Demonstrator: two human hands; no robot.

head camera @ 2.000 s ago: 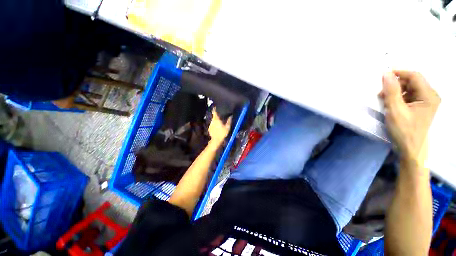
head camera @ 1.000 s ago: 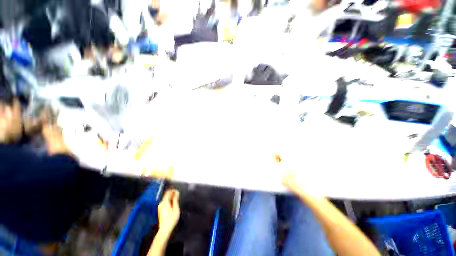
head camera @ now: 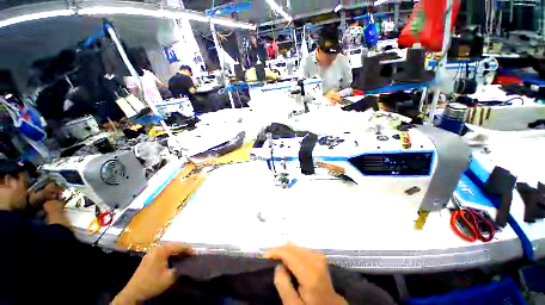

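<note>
A dark grey-brown garment panel (head camera: pixel 230 275) lies across the front table edge and the lap, partly cut off by the picture's bottom. My left hand (head camera: pixel 156 269) grips its left end. My right hand (head camera: pixel 306 275) holds its upper edge further right, fingers bent over the cloth. The white sewing machine (head camera: pixel 388 161) with a blue stripe stands behind, its needle area (head camera: pixel 279 173) apart from the cloth. A black cloth band (head camera: pixel 308 153) hangs over the machine head.
Red-handled scissors (head camera: pixel 472 224) and a small yellow item (head camera: pixel 422 219) lie at right. A brown cardboard sheet (head camera: pixel 158 214) lies left of the machine. Another person (head camera: pixel 36 238) sits at far left beside a second machine (head camera: pixel 110 176). More workers sit behind.
The view has risen from the crate and lap to the machine. My left hand has left the crate area and come to the table edge; both hands now hold a dark panel.
</note>
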